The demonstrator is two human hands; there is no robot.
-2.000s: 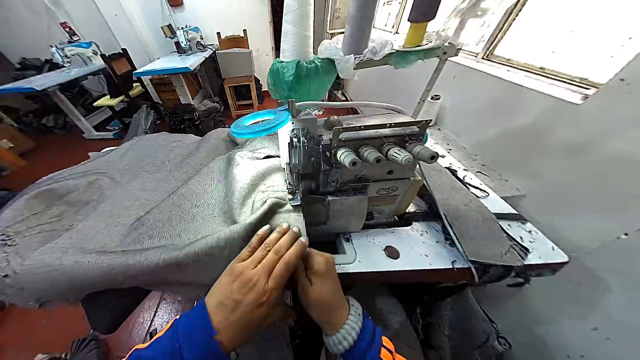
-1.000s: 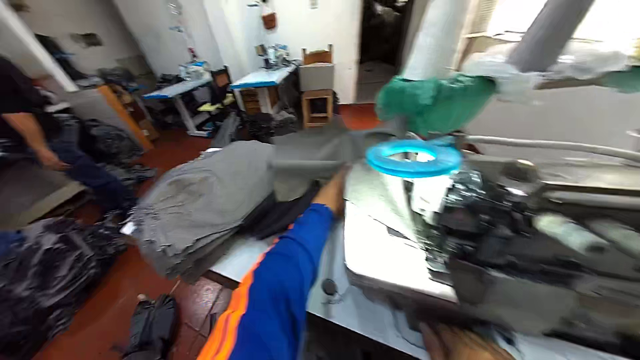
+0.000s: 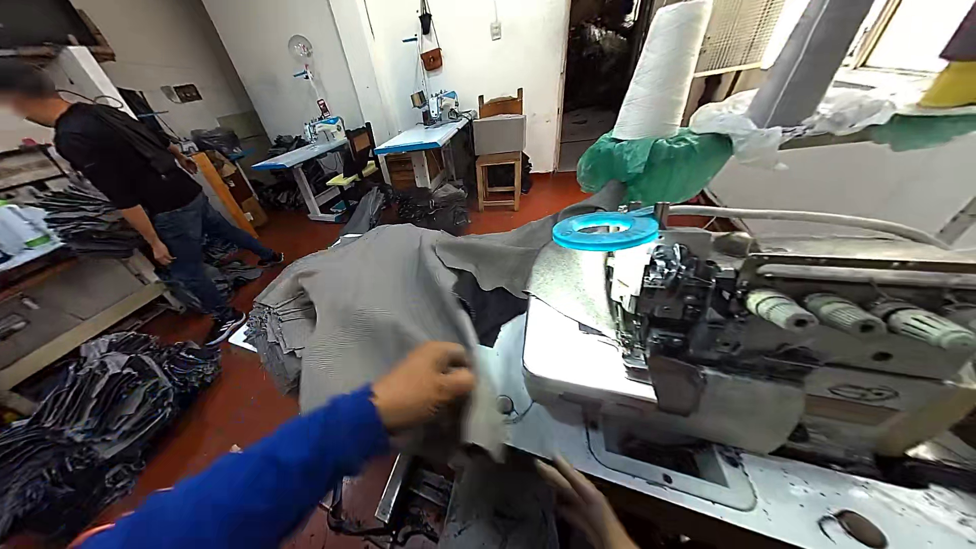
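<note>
My left hand (image 3: 425, 383), in a blue sleeve, grips the edge of a grey fabric piece (image 3: 374, 305) and holds it up left of the overlock sewing machine (image 3: 686, 328). The fabric drapes over a grey pile on the table's left side, and its front end hangs blurred over the table edge. Low in front of the machine is my right hand (image 3: 583, 499), its fingers extended beside the hanging fabric; whether it touches the cloth is unclear. Another grey fabric part (image 3: 572, 286) lies at the presser foot, under a lit blue ring lamp (image 3: 605, 231).
A person in black (image 3: 126, 164) stands at the left, near heaped dark fabric pieces (image 3: 99, 419) on the floor. Thread cones (image 3: 663, 72) stand behind the machine. Sewing tables (image 3: 423, 137) and a wooden chair (image 3: 499, 156) are farther back. The machine table (image 3: 793, 496) extends to the right.
The view has swung left since the oldest frame. My left hand has come back from behind the lamp toward the near table edge, pulling grey fabric up. The person at the left now shows more fully.
</note>
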